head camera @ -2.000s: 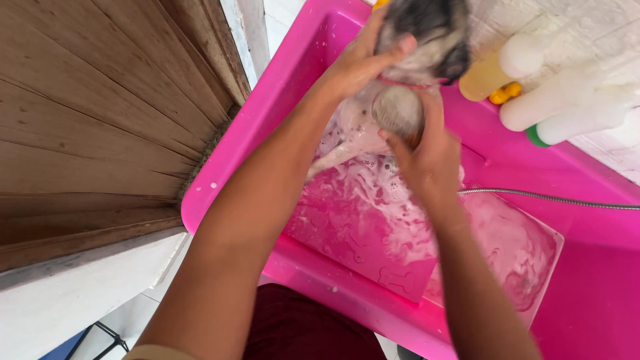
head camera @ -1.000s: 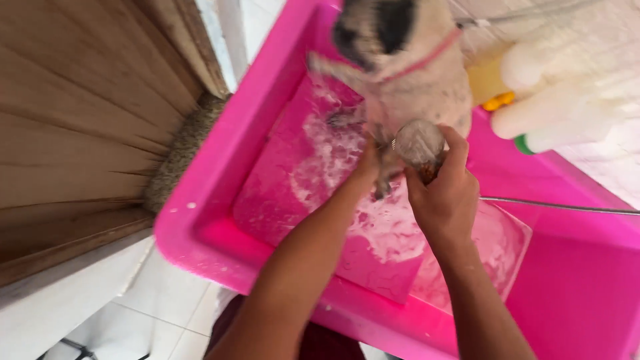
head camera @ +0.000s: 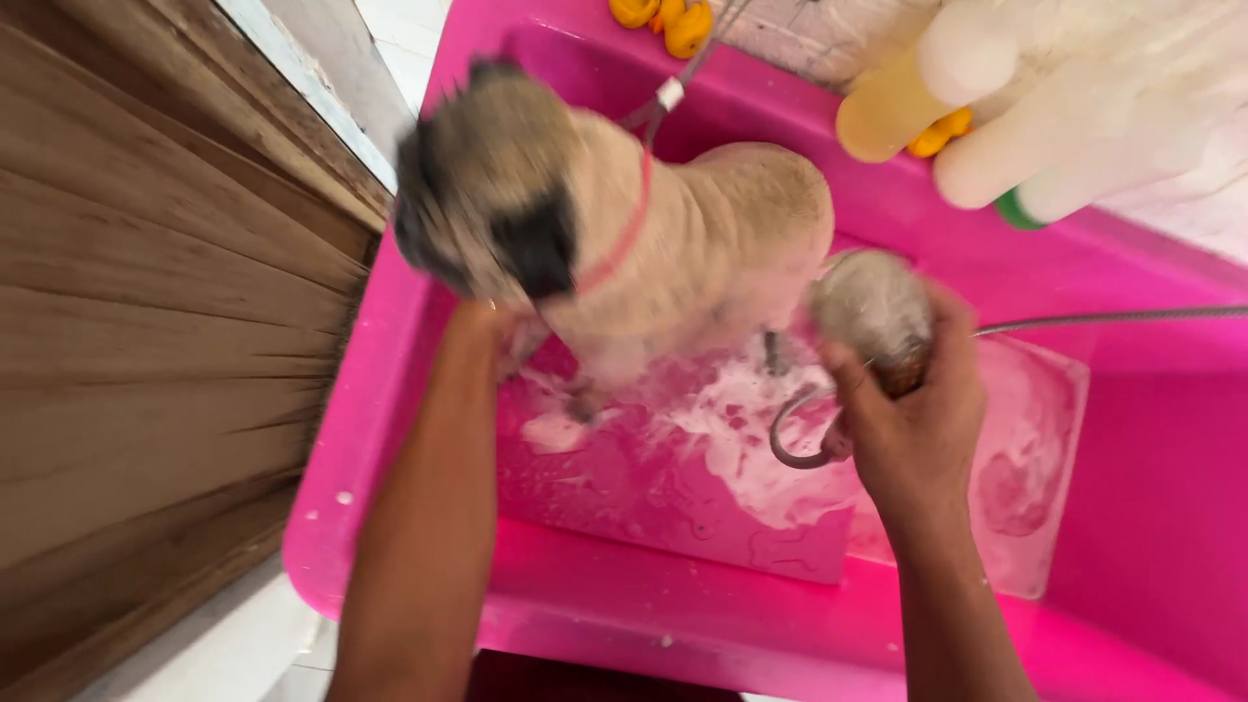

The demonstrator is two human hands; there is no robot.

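A wet pug dog (head camera: 702, 234) with a pink collar band (head camera: 629, 229) stands in a pink plastic tub (head camera: 682, 609), its blurred head toward the left rim. My left hand (head camera: 497, 331) reaches under the dog's head at its front; the fingers are mostly hidden, so their grip cannot be told. In my right hand (head camera: 912, 390) is a round shower head (head camera: 871, 304), held beside the dog's rear. A metal hose (head camera: 795, 429) loops below that hand. Whitish suds (head camera: 731, 419) lie on the tub's floor around the paws.
Several bottles (head camera: 887, 112) and yellow rubber ducks (head camera: 687, 29) sit along the tub's far edge. A grey tether (head camera: 670, 93) runs from the collar over that edge. Wooden boards (head camera: 166, 292) stand at the left. A pale tray-like panel (head camera: 1024, 468) lies in the tub at right.
The dog, earlier raised with its front toward the far side, now stands lower and lengthwise. My left hand has moved left, under its head, away from the right hand, which keeps the shower head.
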